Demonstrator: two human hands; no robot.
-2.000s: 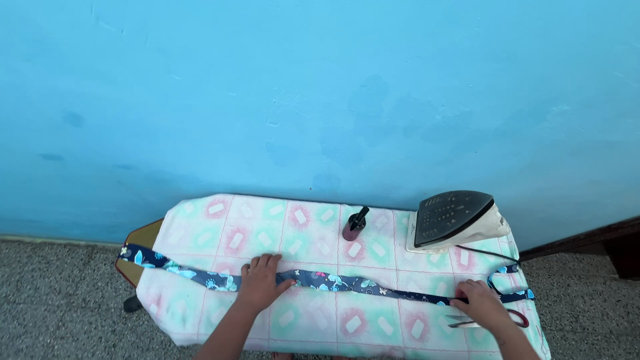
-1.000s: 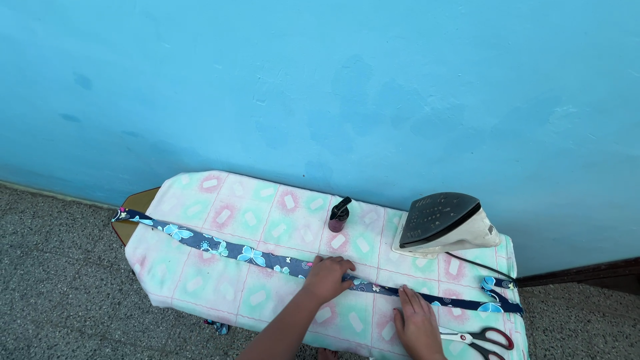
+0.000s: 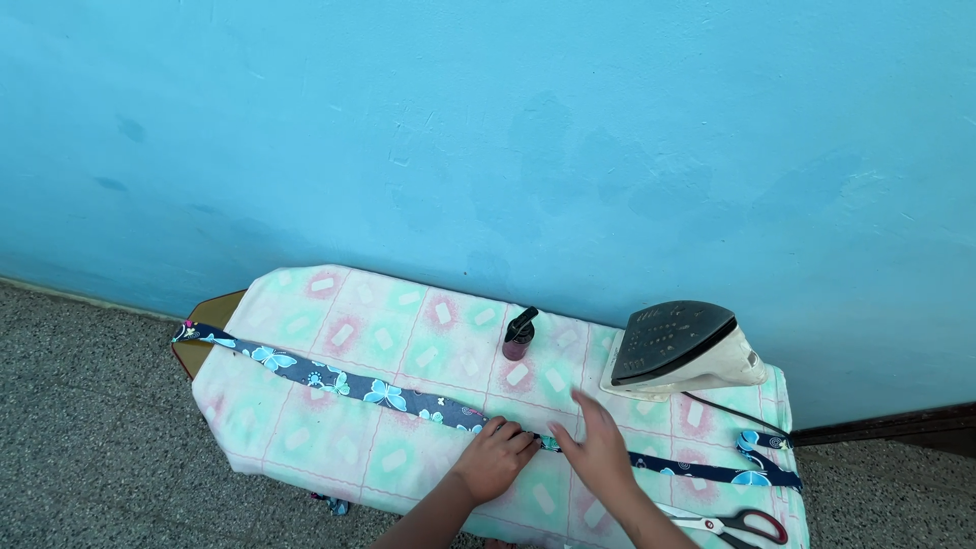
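Note:
A long navy fabric strip with a butterfly print [image 3: 385, 396] runs lengthwise over a cloth-covered ironing board [image 3: 320, 442]; it is wider on the left and narrow on the right. My left hand [image 3: 499, 460] has its fingers closed on the strip near the middle. Just to its right, my right hand [image 3: 598, 450] is raised over the narrow part, thumb and fingers apart, with nothing seen in it. Scissors with black and red handles [image 3: 720, 524] lie by my right forearm. Beyond the hands, a small dark spray bottle [image 3: 518, 335] stands on the board.
A clothes iron [image 3: 686, 351] rests at the back right, its dark soleplate facing up and toward me, its cord [image 3: 736, 414] trailing right. A blue wall [image 3: 488, 152] rises behind the board. Speckled floor [image 3: 91, 412] shows at both sides. A bit of patterned fabric [image 3: 332, 503] hangs below the front edge.
Two seconds ago my hands were far apart on the strip; now they are close together near its middle. My right hand, lying on the strip a second ago, has lifted and spread.

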